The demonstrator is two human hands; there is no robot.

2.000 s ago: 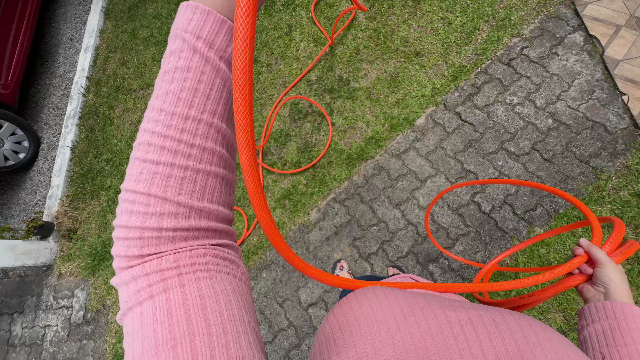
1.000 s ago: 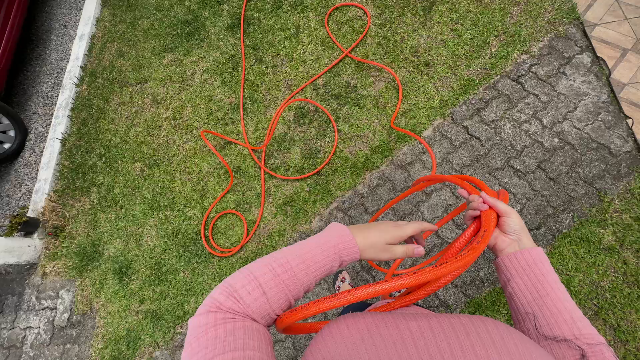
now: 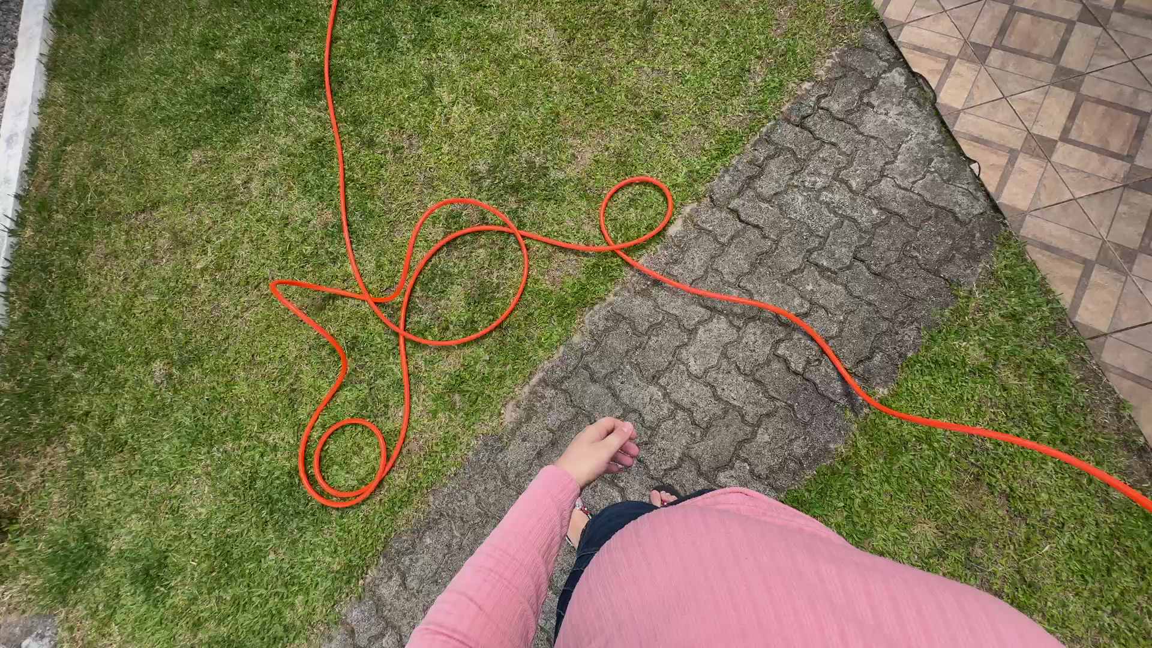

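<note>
An orange garden hose (image 3: 400,387) lies in loose loops on the lawn, crosses the stone path and runs out of view at the right edge. My left hand (image 3: 601,450), in a pink sleeve, hangs over the path in front of my body, its fingers loosely curled; no part of the hose touches it. My right hand is out of view, so what it holds does not show.
A path of interlocking pavers (image 3: 720,351) runs diagonally between two stretches of grass (image 3: 198,180). Brown patterned tiles (image 3: 1062,126) lie at the upper right. A white curb (image 3: 20,117) borders the lawn at the left. My sandalled feet stand on the path.
One second ago both hands were at a coil of hose before my body. My left hand is now away from it, and my right hand and the coil have left the view.
</note>
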